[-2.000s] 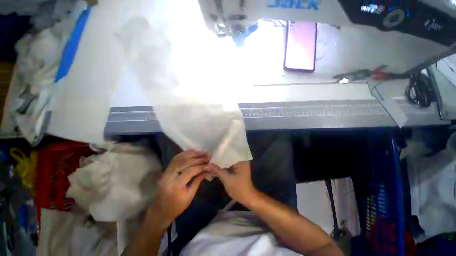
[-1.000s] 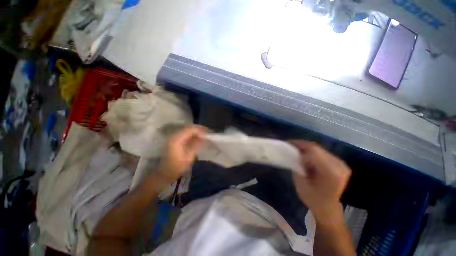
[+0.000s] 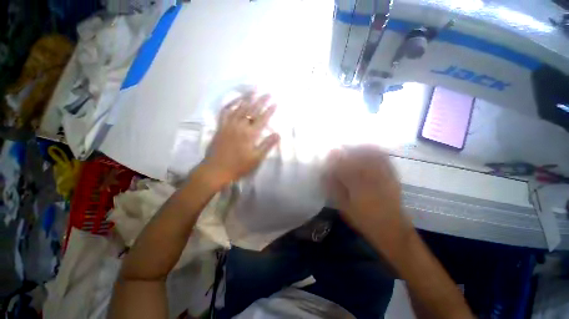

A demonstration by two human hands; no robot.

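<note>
A white fabric piece lies on the machine table and hangs over its front edge toward the lap. My left hand rests spread on the fabric's left part, fingers apart, palm down. My right hand is at the fabric's right edge and is blurred; whether its fingers pinch the cloth cannot be told. The needle area of the sewing machine is ahead of my right hand, in strong glare. The upper part of the fabric is washed out by the light.
A lit smartphone lies behind the bed at right, with dark and red handled snips nearer the edge. A red basket with cream cloth stands lower left. A white heap and blue tape are at the table's left.
Both hands have moved from above the lap up onto the table, and the fabric is now spread there. The view has shifted, and more of the machine head shows.
</note>
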